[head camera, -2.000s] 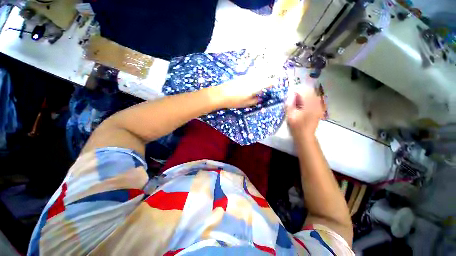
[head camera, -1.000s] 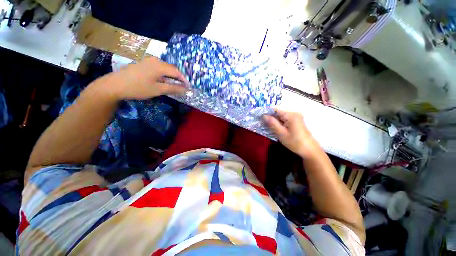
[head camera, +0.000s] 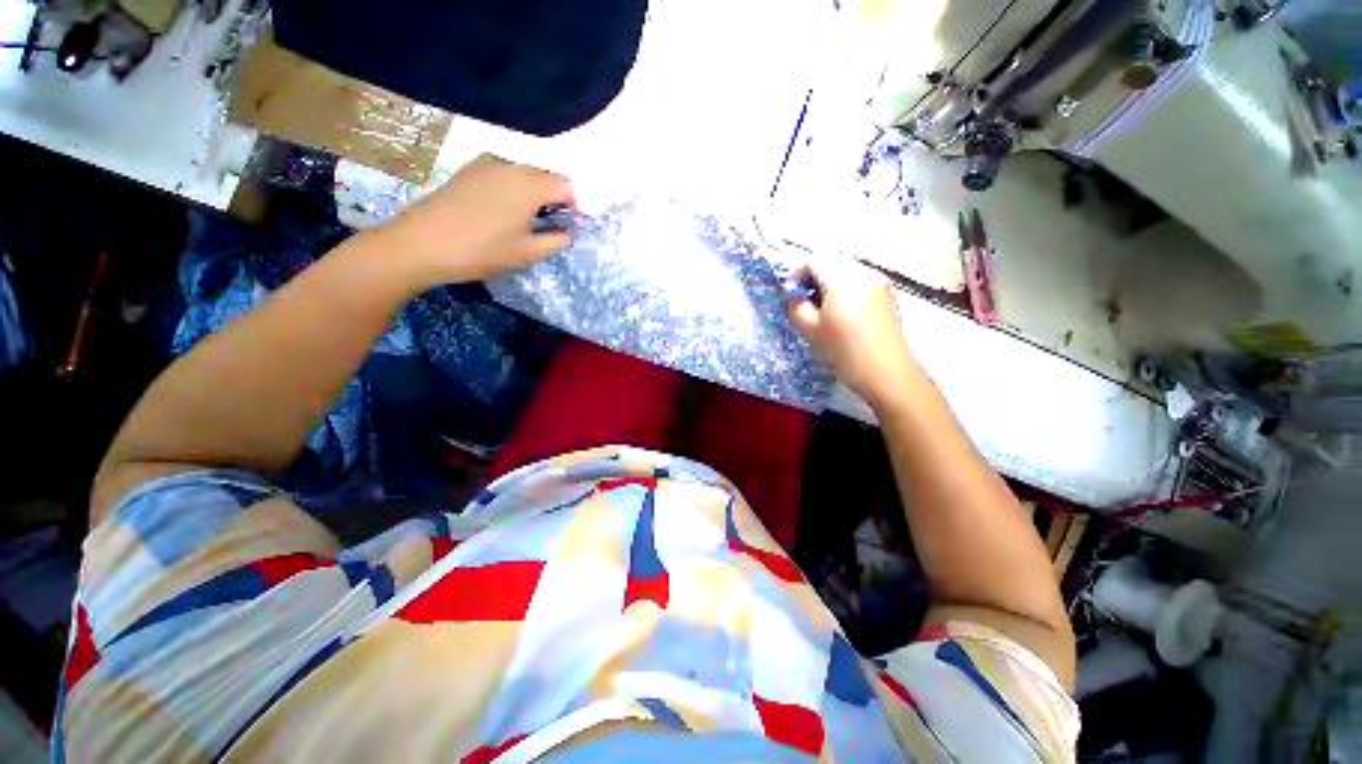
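A floral fabric piece, pale grey-blue on the side now facing up, lies at the table's front edge and partly hangs over it. My left hand grips its left end, with a bit of dark cloth showing at the fingertips. My right hand grips its right end, with a dark bit between thumb and finger. The fabric spans between both hands, left of and in front of the needle area. Glare washes out its upper edge.
The sewing machine head stands at upper right with a dark knob. Snips with reddish handles lie right of my right hand. Plain dark fabric lies behind. Brown tape is at left. Fabric is heaped below left. A white spool is lower right.
The fabric has come away from the needle toward the table's front edge. Its dark floral face no longer shows; a paler side does. My left hand has moved left to the fabric's other end.
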